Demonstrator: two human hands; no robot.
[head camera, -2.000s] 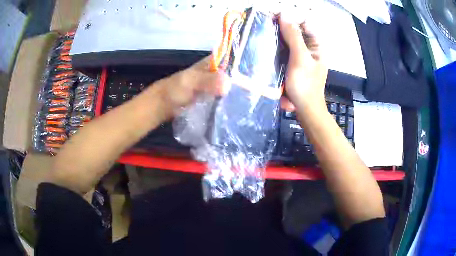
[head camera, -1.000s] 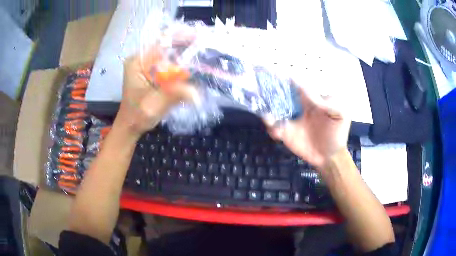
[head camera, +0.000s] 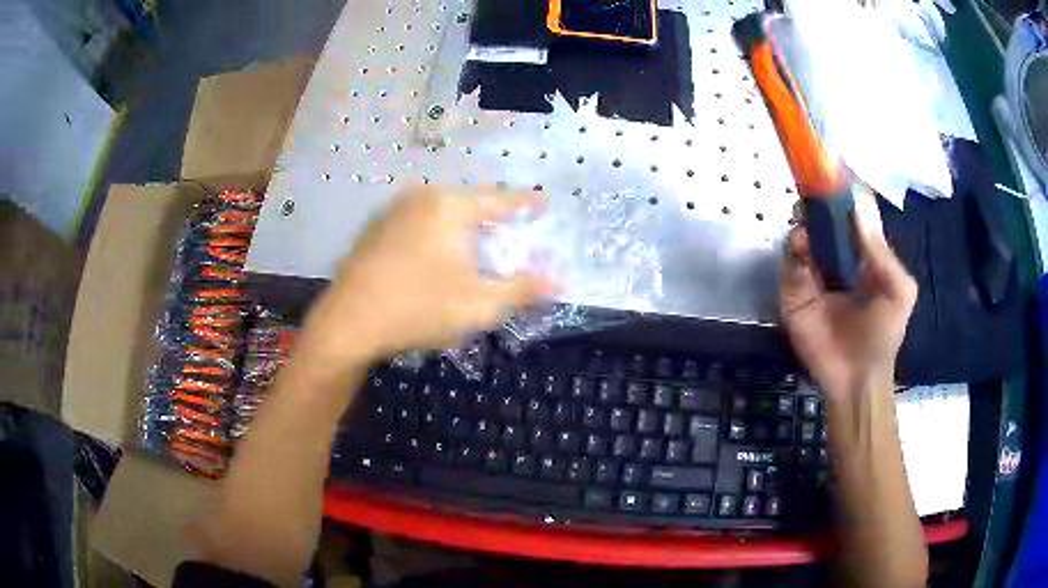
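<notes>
My right hand (head camera: 848, 310) holds a black-and-orange handheld unit (head camera: 804, 149) by its black lower end, upright and edge-on, over the right side of the perforated plate. My left hand (head camera: 420, 276) is blurred, with fingers apart, at a clear crinkled poly bag (head camera: 598, 247) over the plate's front edge; whether it grips the bag cannot be told. Another orange-framed unit (head camera: 603, 18) lies face up on the black ragged-edged fixture (head camera: 638, 86) at the top, cut off by the picture's edge.
The perforated plate (head camera: 379, 126) stands behind a black keyboard (head camera: 552, 442) with a red-edged tray (head camera: 552, 540). An open carton (head camera: 115, 310) with bagged orange-edged units (head camera: 207, 345) is at left. White sheets (head camera: 885, 92), black mat (head camera: 937, 253), white slip (head camera: 933, 448) and blue bin (head camera: 1034, 528) are at right.
The unit is out of the bag and has moved right and up in my right hand. The clear bag is now low over the plate's front edge by my left hand. The view has shifted.
</notes>
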